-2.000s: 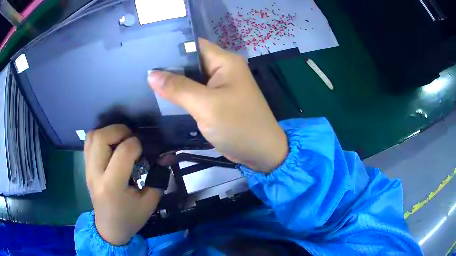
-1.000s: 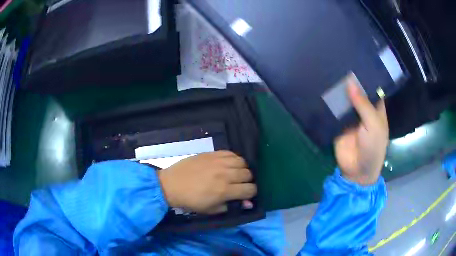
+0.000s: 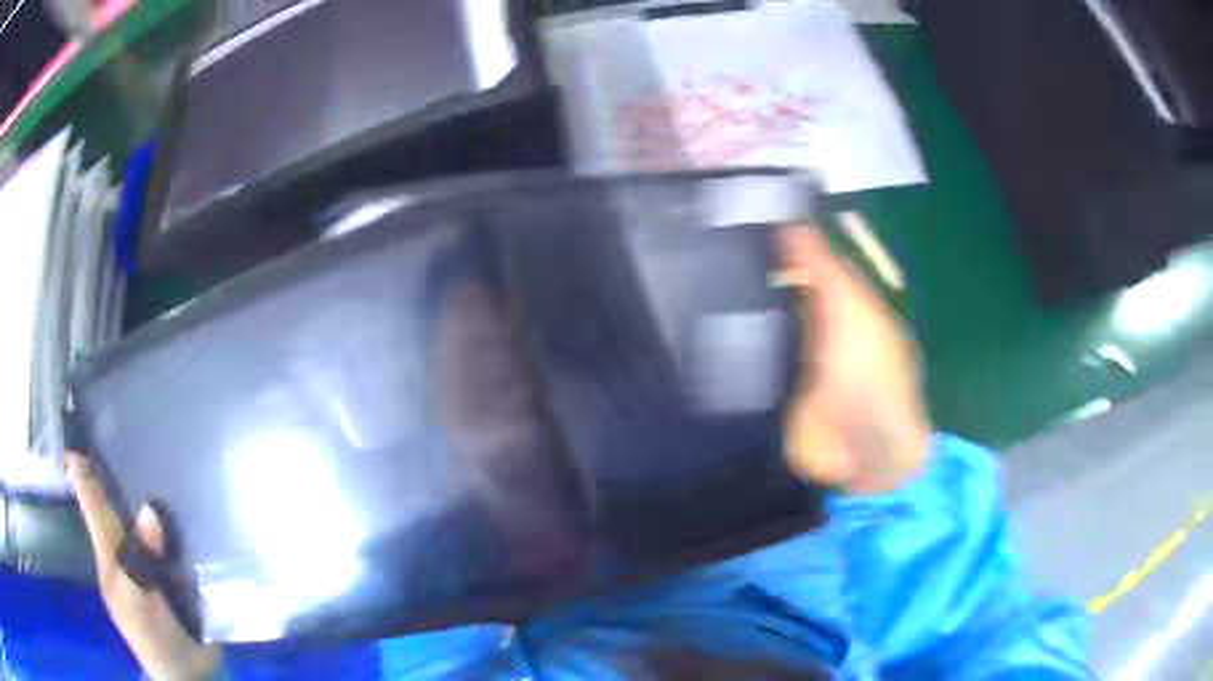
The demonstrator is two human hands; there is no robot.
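A large dark glossy panel [image 3: 386, 412], which looks like a tablet's glass face, is held up across the middle, slightly tilted and blurred. It reflects bright light at left; paler patches show near its right end. Whether a back cover lies against it I cannot tell. My left hand [image 3: 127, 579] grips its lower left corner, with a dark finger cot on the thumb. My right hand [image 3: 862, 379] grips its right edge. The foam tray seen in front of me earlier is hidden behind the panel.
A dark tablet or cover [image 3: 346, 80] lies on black foam at the back left. White-edged stacked sheets [image 3: 47, 306] stand far left. The red-dot sheet [image 3: 851, 100] lies behind the panel, a white stick [image 3: 871, 250] beside my right hand. Black stacked trays [image 3: 1051, 146] stand right.
The back cover, held up at right a second ago, is no longer seen apart. My left hand has left the tray for the left edge of the raised panel; my right hand has moved left.
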